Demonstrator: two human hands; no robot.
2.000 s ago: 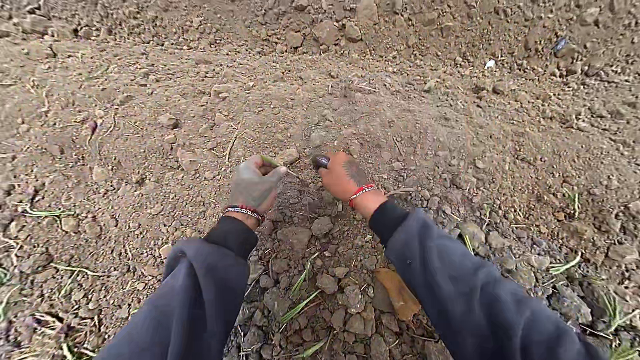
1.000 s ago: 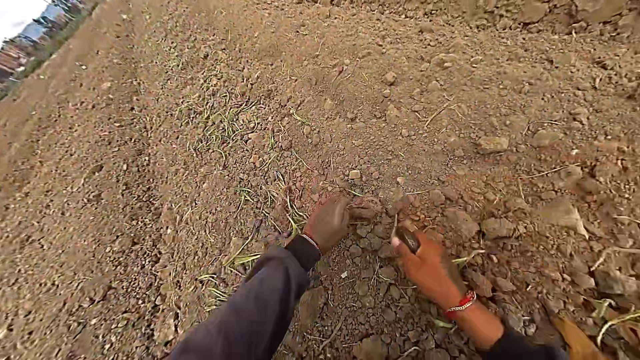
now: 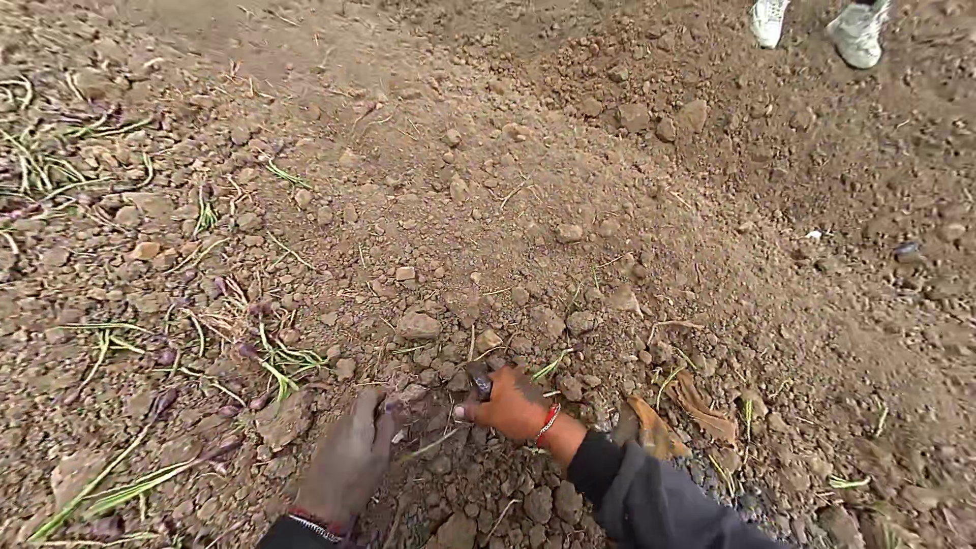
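My right hand (image 3: 507,404), with a red bracelet at the wrist, is closed around a dark handle-like object (image 3: 479,380) at the lower middle; the rest of that object is hidden or too unclear to name. My left hand (image 3: 351,450) rests low over the soil just to the left, its fingers close together and pointing up the view. Whether it holds something small at the fingertips cannot be told. A cut green stem (image 3: 431,444) lies on the clods between the hands. Small purple onions (image 3: 248,350) with green stalks lie scattered left of my left hand.
Cloddy brown soil (image 3: 473,229) rises in a low ridge ahead. More onion plants (image 3: 46,171) lie at the upper left. Dry brown leaves (image 3: 698,408) lie right of my right hand. Another person's white shoes (image 3: 858,34) stand at the top right, beyond a furrow.
The view has swung right from a second ago. My left hand, beside a clod-like piece then, is now lower and apart from my right hand. The dark object stays in my right hand.
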